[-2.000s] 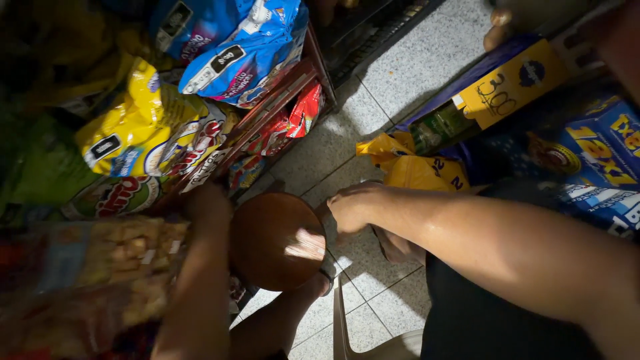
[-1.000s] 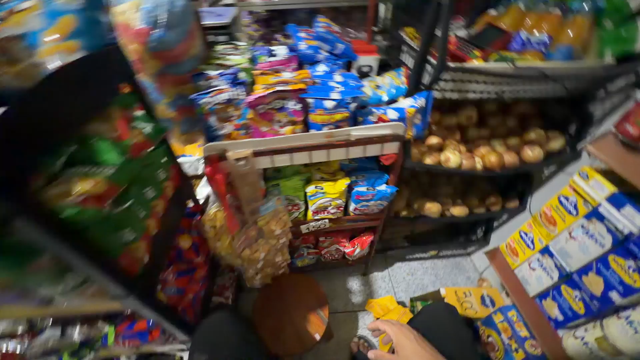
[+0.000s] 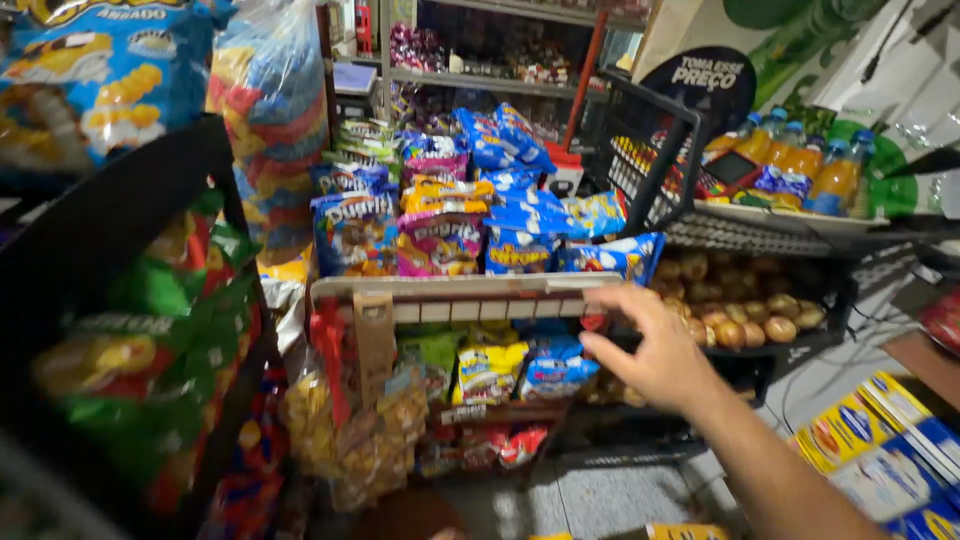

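My right hand [image 3: 641, 349] reaches in from the lower right, its thumb and fingers apart around nothing, at the right end of the pale top edge of a snack rack [image 3: 465, 286]. It is slightly blurred; whether the fingertips touch the edge I cannot tell. Behind that edge stand blue snack bags [image 3: 525, 251] and pink and blue bags [image 3: 442, 240]. Below hang or lie a yellow bag [image 3: 489, 373] and a light blue bag [image 3: 559, 373], left of the hand. My left hand does not show.
Dark crates of onions [image 3: 739, 326] stand right of the rack. Boxes in yellow and blue [image 3: 855, 431] are at the lower right. A black display with green bags [image 3: 169, 337] fills the left side. Bags of a tan snack [image 3: 375, 435] hang at the rack's left. Tiled floor [image 3: 607, 499] shows below.
The view has tilted up from the floor to the rack. My right hand has risen from low near the floor to the rack's top edge. My left arm has left the view.
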